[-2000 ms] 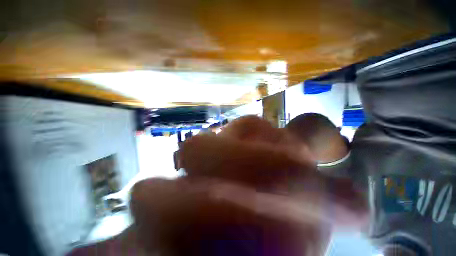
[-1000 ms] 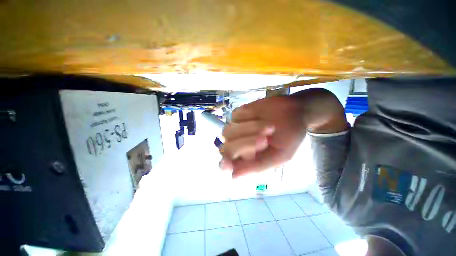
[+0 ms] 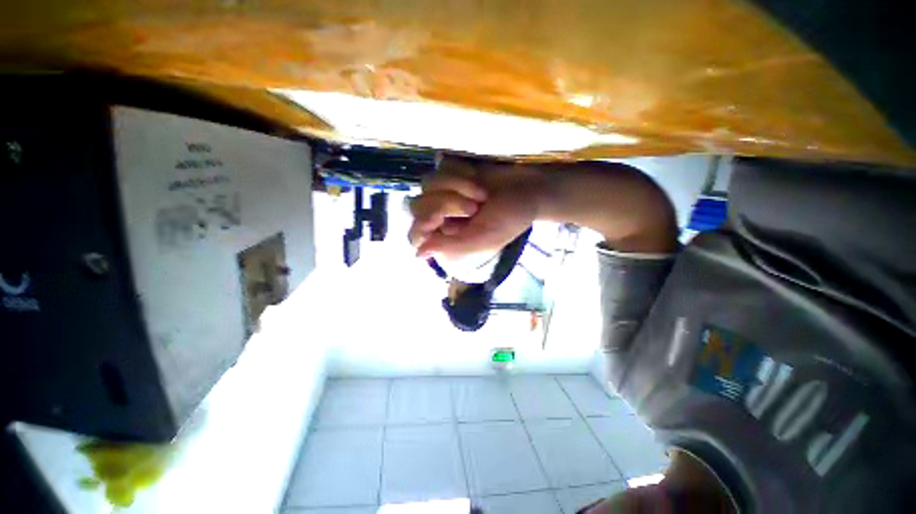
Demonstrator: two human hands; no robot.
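The picture is upside down, with ceiling tiles at the bottom. Neither my left hand nor my right hand can be made out. The white-and-black screw feeder point(image 3: 206, 231) stands at the left; its small metal pick-up opening point(image 3: 264, 281) faces the middle. A flat orange-yellow surface point(image 3: 452, 50) fills the top edge, close and blurred. A bare hand point(image 3: 452, 216) with curled fingers is in the middle, on an arm that runs into a grey sleeve of a person at the right. A tiny dark thing point(image 3: 436, 267) is by its fingertips; whether it is held is unclear.
The person's grey printed shirt point(image 3: 773, 351) fills the right side. Dark and blue items point(image 3: 377, 166) lie beyond the feeder. A dark rounded shape point(image 3: 467, 307), unclear, is behind the hand. A yellow-green thing point(image 3: 126, 470) is at the lower left.
The large blurred hand near the lens has gone. The bare hand in the middle has shifted left and up in the picture. The feeder has shifted too, as the view moved.
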